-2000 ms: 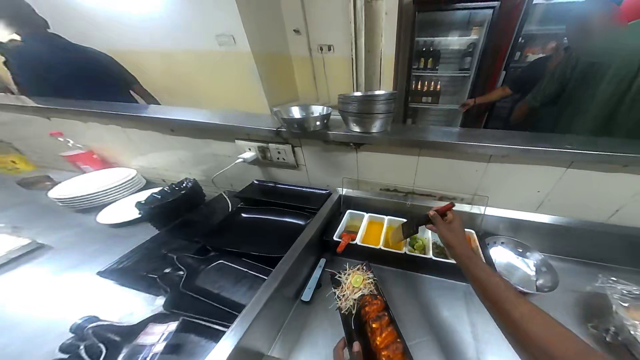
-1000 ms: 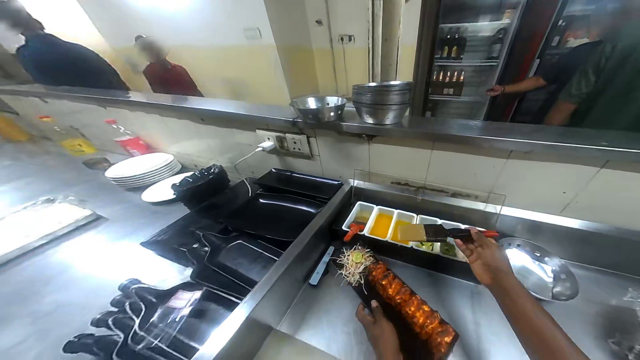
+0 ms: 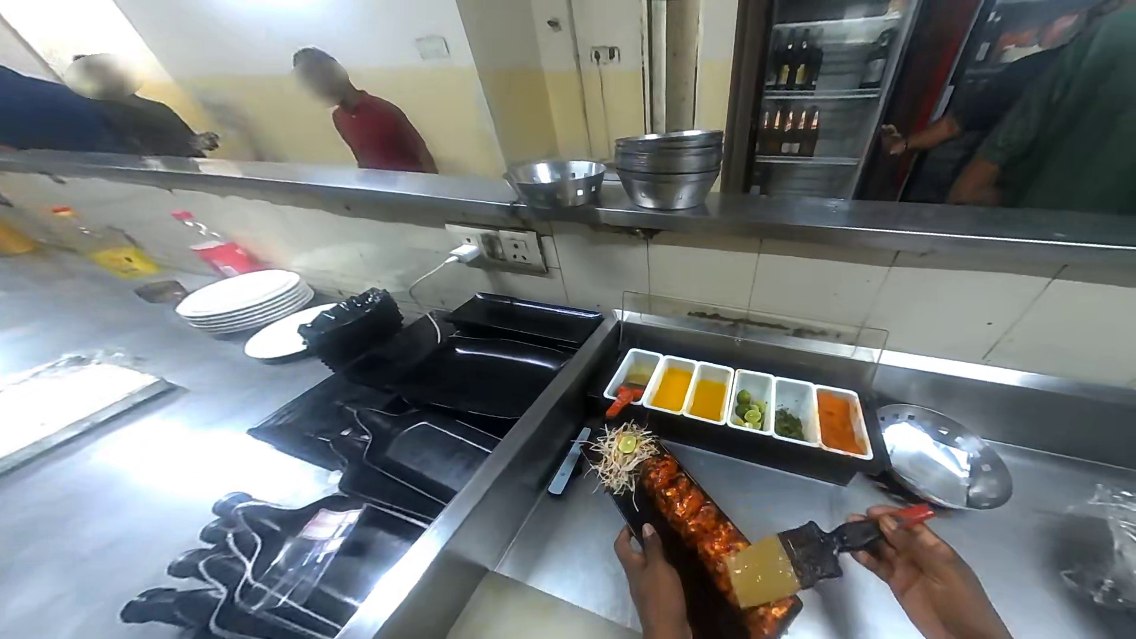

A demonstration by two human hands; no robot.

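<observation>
My right hand point(image 3: 919, 568) grips a basting brush point(image 3: 772, 568) by its dark handle with a red end; the pale wide bristles lie over the near part of the glazed reddish food pieces. My left hand point(image 3: 655, 577) holds the left side of the long black serving plate point(image 3: 632, 510) that carries the glazed food point(image 3: 692, 510). At the plate's far end is a heap of shredded vegetables point(image 3: 612, 461) topped with a lime slice point(image 3: 627, 442). Beyond it stands a black holder with white containers point(image 3: 710, 395) of yellow liquid, limes, chopped herbs and orange sauce.
A knife point(image 3: 568, 461) lies left of the plate. A steel bowl point(image 3: 945, 457) sits right of the containers. Black platters point(image 3: 484, 373) and white plates point(image 3: 244, 300) are beyond the metal divider point(image 3: 497, 479). Steel bowls point(image 3: 670, 169) stand on the ledge; people are behind it.
My right hand has brought the brush from above the white containers down to the near part of the food. My left hand stays at the plate's edge.
</observation>
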